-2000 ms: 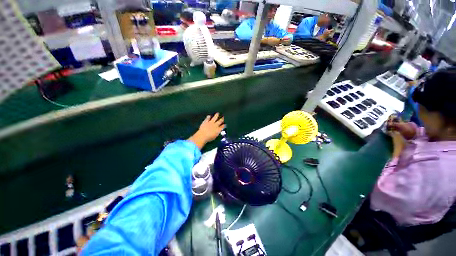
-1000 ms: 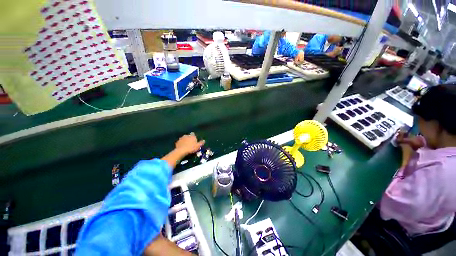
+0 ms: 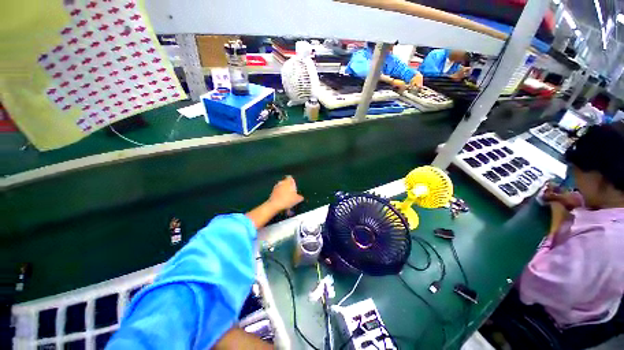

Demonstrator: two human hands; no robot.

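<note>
My left hand (image 3: 284, 195), in a blue sleeve, reaches over the dark-green conveyor belt (image 3: 102, 198) near its close edge. Its fingers look bent together; whether they hold anything cannot be told. A small light part shows just below the hand, too blurred to name. A small circuit board (image 3: 176, 231) lies on the belt left of the hand. A white blister tray (image 3: 26, 316) with black pieces in its pockets lies at the bottom left, partly under my sleeve. Bare skin of my other arm shows below the sleeve at the bottom edge; my right hand itself is hidden.
A silver-grey can (image 3: 308, 243), black fan (image 3: 368, 234) and yellow fan (image 3: 428, 186) stand right of my arm. Cables and a power strip (image 3: 364, 327) lie on the bench. A person in pink (image 3: 581, 260) sits at right beside another white tray (image 3: 503, 167).
My left hand has moved right and slightly up since a second ago. The board on the belt has shifted right. The small parts seen beside the hand a second ago no longer show clearly.
</note>
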